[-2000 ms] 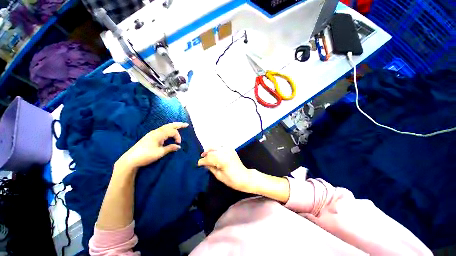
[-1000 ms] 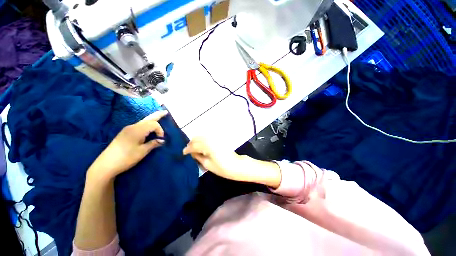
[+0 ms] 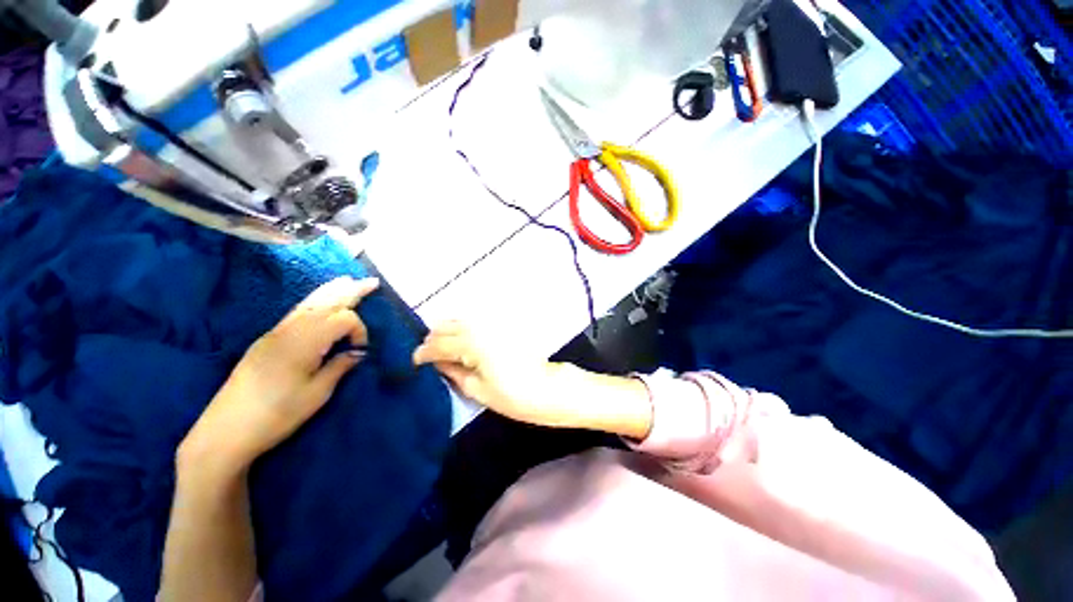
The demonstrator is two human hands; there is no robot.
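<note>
The dark blue garment piece [image 3: 341,470] lies crumpled on the left of the table, its right edge running up to the needle area. The sewing machine [image 3: 294,71] stands above it, its presser foot area [image 3: 324,223] lit bluish-white. My left hand [image 3: 294,365] rests on the cloth just below the needle area, index finger stretched toward it, thumb and finger apart. My right hand [image 3: 471,367] pinches the cloth's right edge between thumb and fingers, nearer to me. Whether a narrow strip lies at that edge is hard to tell.
Scissors with red and yellow handles [image 3: 606,200] lie right of the needle, beside a loose dark cord [image 3: 532,220]. A black device [image 3: 799,53] with a white cable [image 3: 865,286] sits at the table's right. More dark blue cloth [image 3: 824,388] and a blue crate [image 3: 965,71] are at the right.
The camera view has shifted, so the machine and garment appear farther left. Both hands keep nearly the same pose on the cloth; the lilac bin has left the view.
</note>
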